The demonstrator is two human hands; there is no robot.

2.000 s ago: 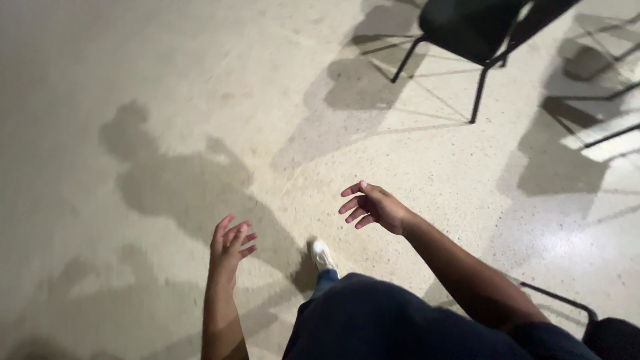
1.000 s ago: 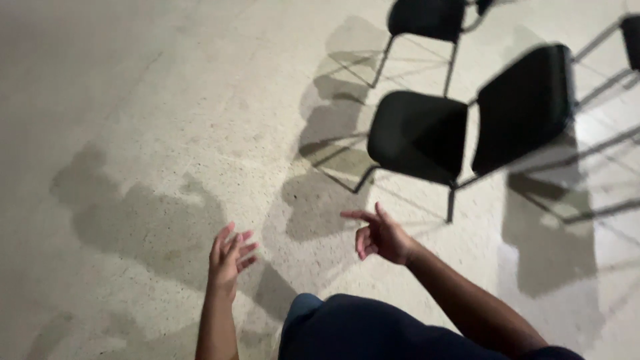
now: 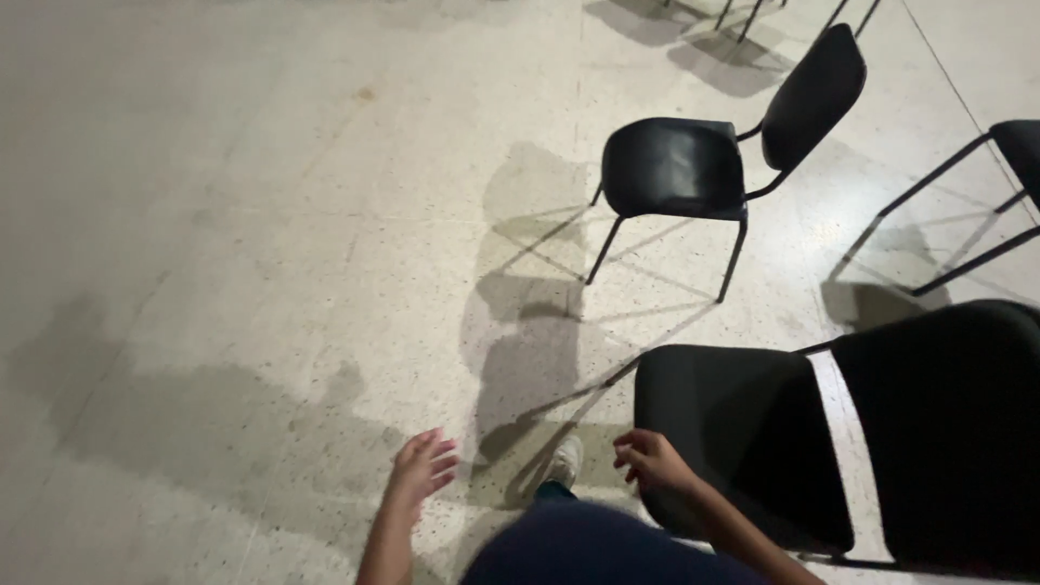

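Observation:
My left hand [image 3: 424, 469] hangs in the air over the pale floor, fingers apart and holding nothing. To the right, my right hand [image 3: 652, 461] is empty too, its fingers loosely curled. In the view it overlaps the front edge of a near black chair [image 3: 731, 431]; whether it touches the seat I cannot tell. Between the two hands, lower down, a white shoe [image 3: 566, 460] shows on the floor, ahead of my dark blue top.
Beyond the near chair stands a second black chair [image 3: 674, 166] with thin metal legs. Part of another dark chair [image 3: 1020, 150] shows at the right edge, and more chair legs [image 3: 751, 20] at the top. Shadows of a person and of chairs lie on the speckled floor [image 3: 325, 244].
The view has moved along the chairs; a black chair now lies close beside my right hand. My right hand's fingers, spread before, are more curled. Both hands stay empty.

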